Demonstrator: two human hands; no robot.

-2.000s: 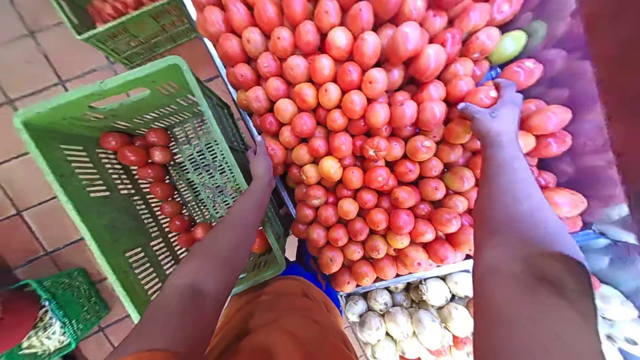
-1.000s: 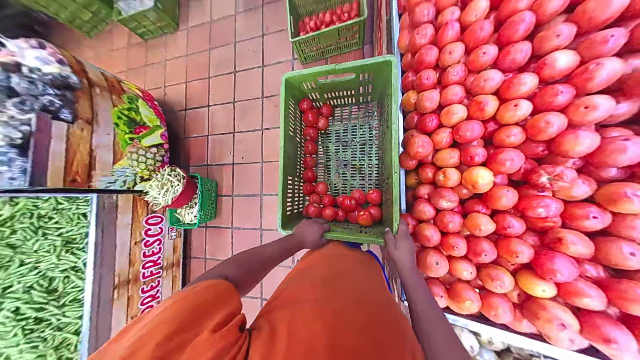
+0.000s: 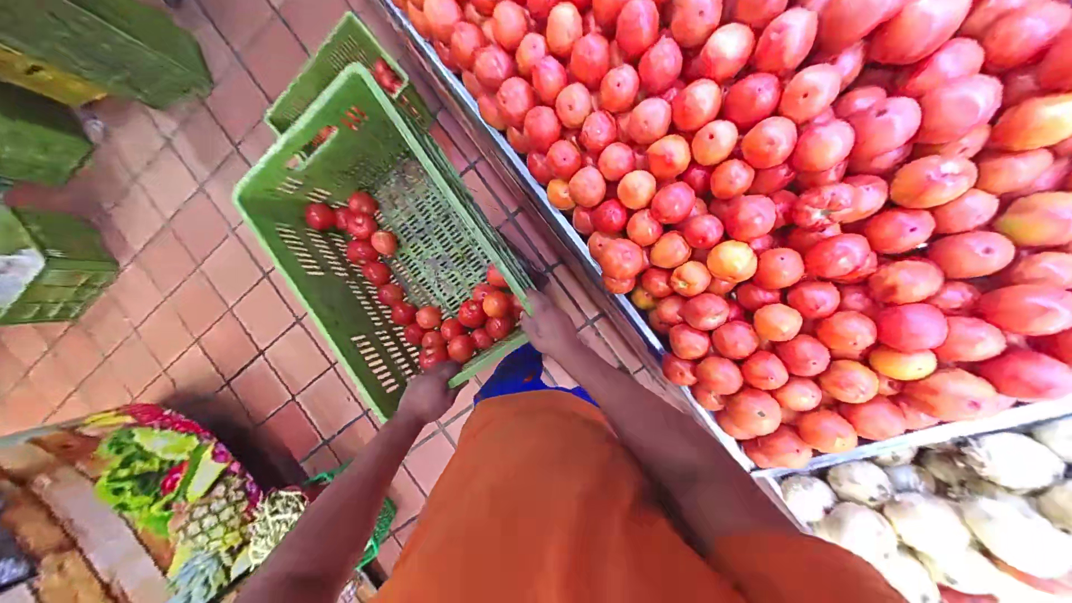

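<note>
A green plastic crate with red tomatoes along its left side and near end stands in front of me. My left hand is closed on the crate's near left part of the rim, and my right hand grips its near right corner. To the right, a large heap of plum tomatoes fills a display stand, close beside my right arm. Both hands' fingertips are partly hidden by the crate and blur.
A second green crate holding tomatoes is beyond the first. The display's metal edge runs along the right. White onions lie at lower right, a printed wooden stand at lower left, several green crates at upper left.
My right hand was on the tomato heap two seconds ago and is now on the crate's rim. More tomatoes are visible at the crate's near end. The view has swung.
</note>
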